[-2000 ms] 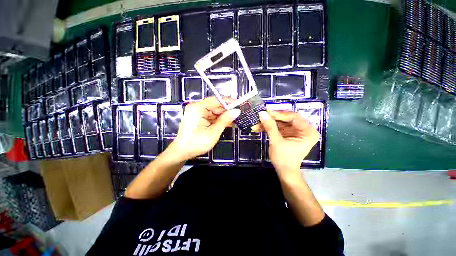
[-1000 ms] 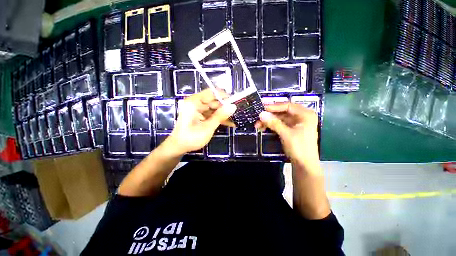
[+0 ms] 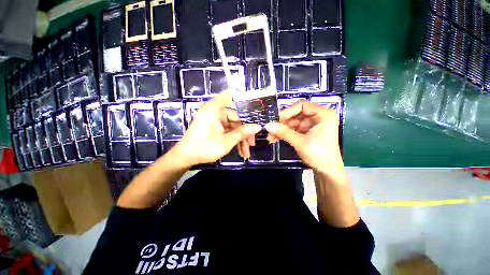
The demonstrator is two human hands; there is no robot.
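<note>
My left hand and my right hand hold a pale front housing above the black blister tray. A dark keypad lies in the housing's lower part, with both thumbs at its lower edge. The housing stands nearly upright in view, its small slot at the top and its window open. The fingers behind the piece are partly hidden. Two gold-edged housings with keypads fitted lie in the tray's upper left pockets.
The black blister tray lies under my hands, a second black tray at left. Right are a small keypad stack, a clear blister tray and large keypad stacks. An open carton is at lower left.
The housing has turned from a slant to nearly upright in view. Both thumbs have come together at the keypad's lower edge. The view of the bench has shifted slightly.
</note>
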